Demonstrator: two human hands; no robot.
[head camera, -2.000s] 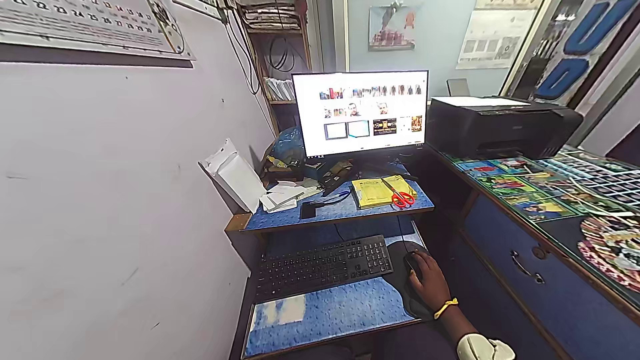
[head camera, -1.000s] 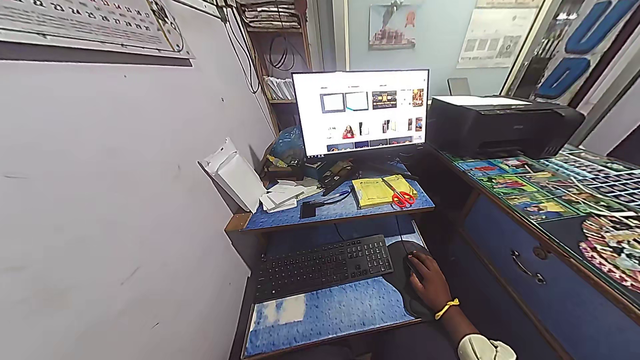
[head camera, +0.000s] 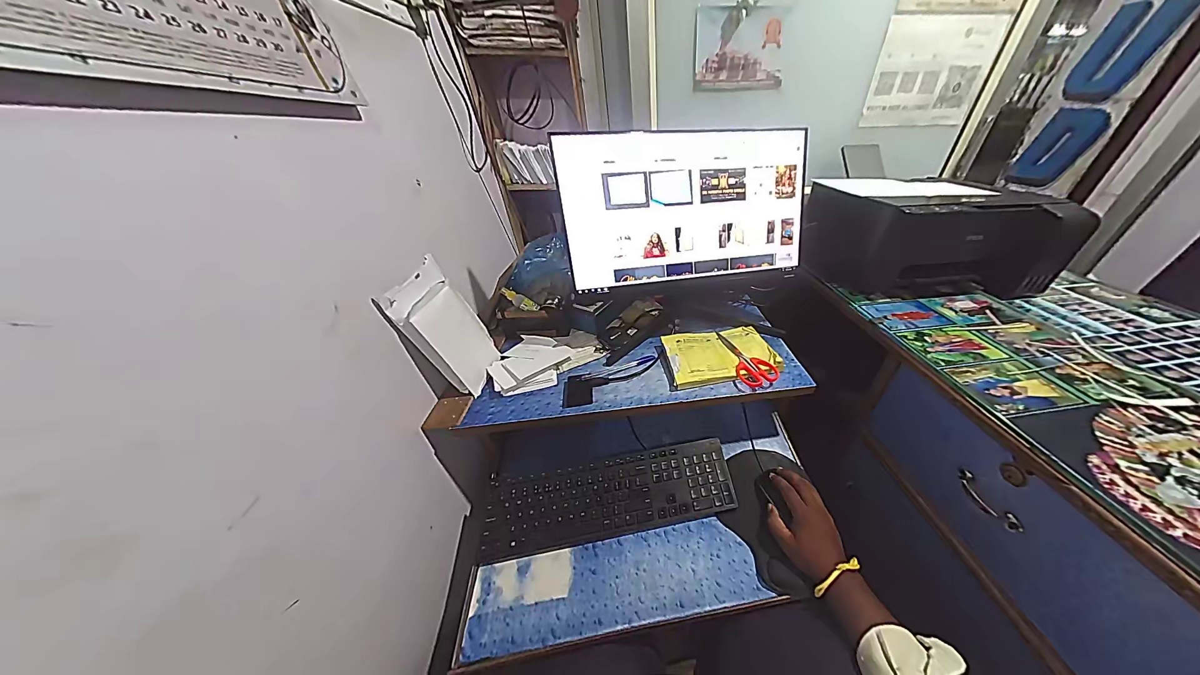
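My right hand (head camera: 804, 530), with a yellow band at the wrist, rests over a black computer mouse (head camera: 774, 491) on a dark mouse pad (head camera: 750, 469). To its left, a black keyboard (head camera: 609, 497) lies on the blue keyboard tray (head camera: 637, 581). Above them, on the upper shelf, stands a monitor (head camera: 684, 211) showing rows of small pictures. Red-handled scissors (head camera: 756, 372) lie on a yellow pad or packet (head camera: 696, 360). My left hand is out of view.
White papers (head camera: 530, 364), a black cable piece (head camera: 579, 390) and a white box (head camera: 441, 328) sit on the upper shelf's left side. A wall rises at left. At right, a black printer (head camera: 947, 234) stands on a counter (head camera: 1031, 375) covered with photos, above blue drawers (head camera: 937, 469).
The pictures on the monitor have scrolled since the first earlier frame. My right hand stays at the mouse, with no plain shift.
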